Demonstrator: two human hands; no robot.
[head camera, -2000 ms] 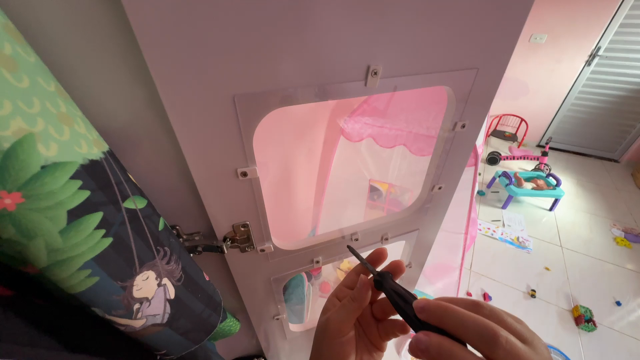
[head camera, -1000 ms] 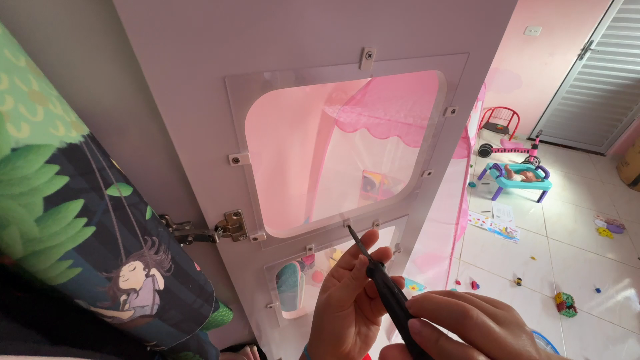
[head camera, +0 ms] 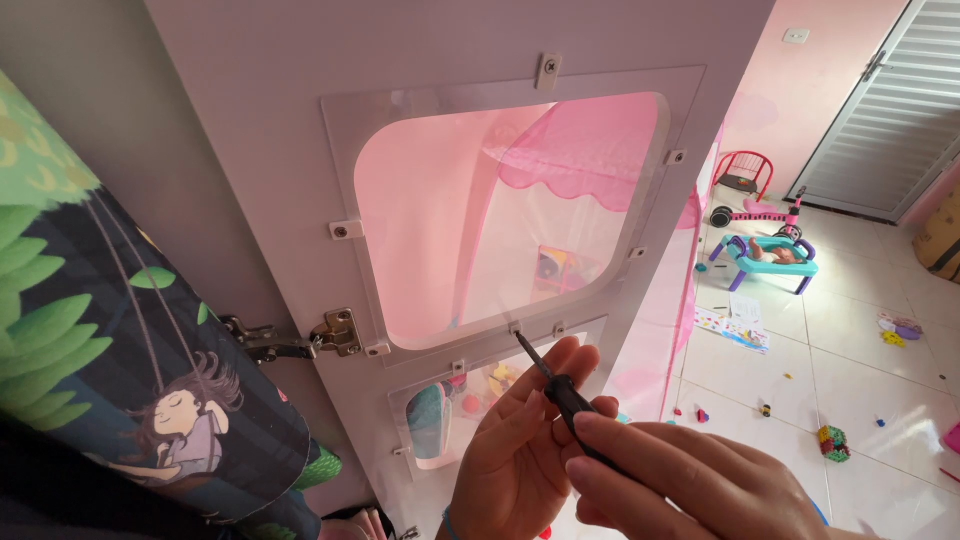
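My right hand (head camera: pixel 690 480) is closed around the black handle of a screwdriver (head camera: pixel 574 409). The fingers of my left hand (head camera: pixel 517 450) steady the same tool near the base of its shaft. Its tip meets a small white plastic clip (head camera: pixel 514 328) at the lower edge of a clear plastic panel (head camera: pixel 442 349). That panel covers a rounded window in a pale cabinet door (head camera: pixel 270 150). Further clips with screws hold its edges, among them one at the top (head camera: pixel 549 69) and one at the left (head camera: pixel 345 230). Below is a smaller window panel (head camera: pixel 401 412).
A metal hinge (head camera: pixel 337 334) joins the door at the left, beside a printed fabric (head camera: pixel 255 420). To the right, a tiled floor (head camera: pixel 862 360) holds a toy crib with a doll (head camera: pixel 776 259), a pink ride-on toy (head camera: pixel 757 217), a red chair (head camera: pixel 742 172) and scattered small toys.
Both hands stay on the screwdriver, its tip near the panel's lower edge throughout. My right hand's fingers have shifted somewhat on the handle.
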